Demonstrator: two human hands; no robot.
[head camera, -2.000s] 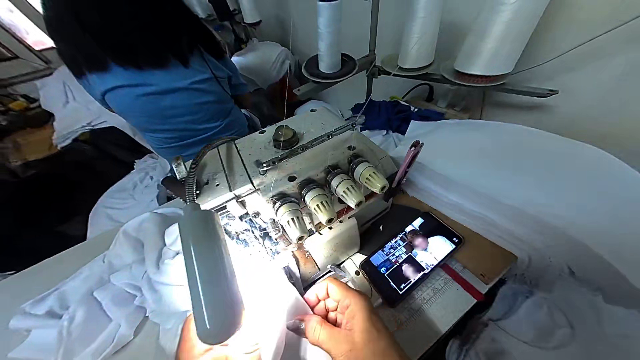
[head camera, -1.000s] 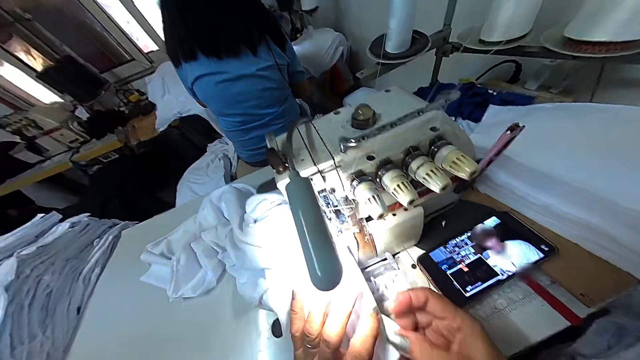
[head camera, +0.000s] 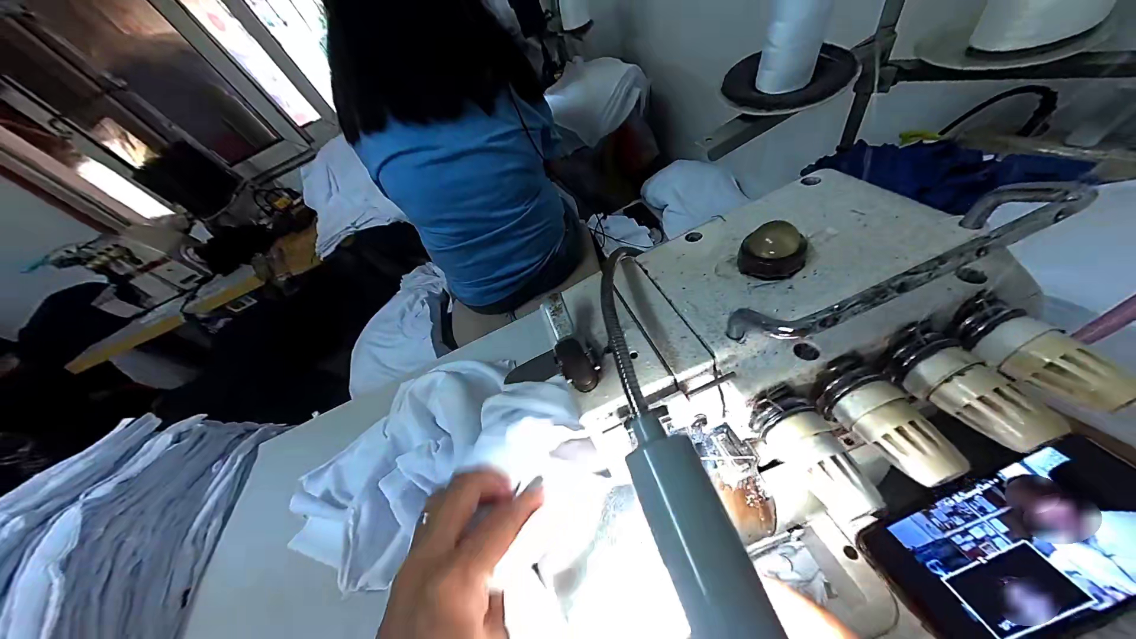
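Observation:
An overlock sewing machine (head camera: 852, 257) with several cream tension dials (head camera: 901, 435) fills the right side. A grey gooseneck lamp (head camera: 701, 532) shines brightly on white fabric (head camera: 435, 435) bunched left of the needle area. My left hand (head camera: 461, 559), a ring on one finger, is at the lower middle over the lit fabric; glare hides whether its fingers pinch the cloth. Of my right hand (head camera: 803, 612) only a small part shows at the bottom edge, behind the lamp and beside the machine's front, so its fingers are hidden.
A lit phone (head camera: 1003, 541) lies at the lower right. Stacked grey-white cloth pieces (head camera: 115, 532) lie at the far left. A person in a blue shirt (head camera: 479, 195) sits beyond the table, facing away. Thread cones (head camera: 794, 44) stand on a rack behind the machine.
The view has swung left. My left hand has lifted from lying flat on the fabric to a raised, curled pose. My right hand, plainly visible a second ago, is now mostly hidden.

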